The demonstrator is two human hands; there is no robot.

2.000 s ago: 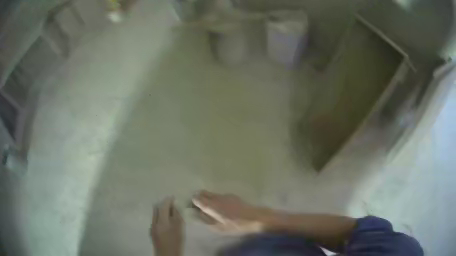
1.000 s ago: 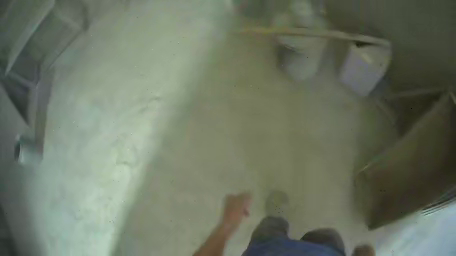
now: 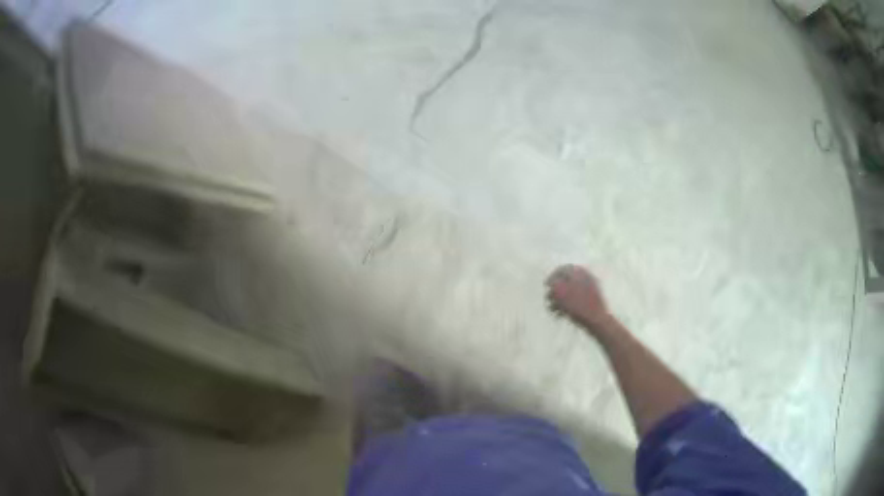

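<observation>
My right hand (image 3: pixel 579 294) hangs over the pale floor, right of the middle, with its forearm and blue sleeve coming from the bottom right. Its fingers look curled, but blur hides whether they hold anything. My left hand is out of view. Nearest on my left is an open cabinet carcass (image 3: pixel 184 358) with pale edges, lying low on the floor.
A flat pale panel part (image 3: pixel 145 107) rises behind the carcass at the upper left. The concrete floor (image 3: pixel 485 184) has dark cracks. A thin line (image 3: pixel 850 358) runs down the right side. Dark clutter (image 3: pixel 843 48) lies at the upper right edge.
The view has swung round: the buckets have gone and the cabinet carcass now shows at left. The hand seen at lower centre has gone, and my right hand has come into clear view.
</observation>
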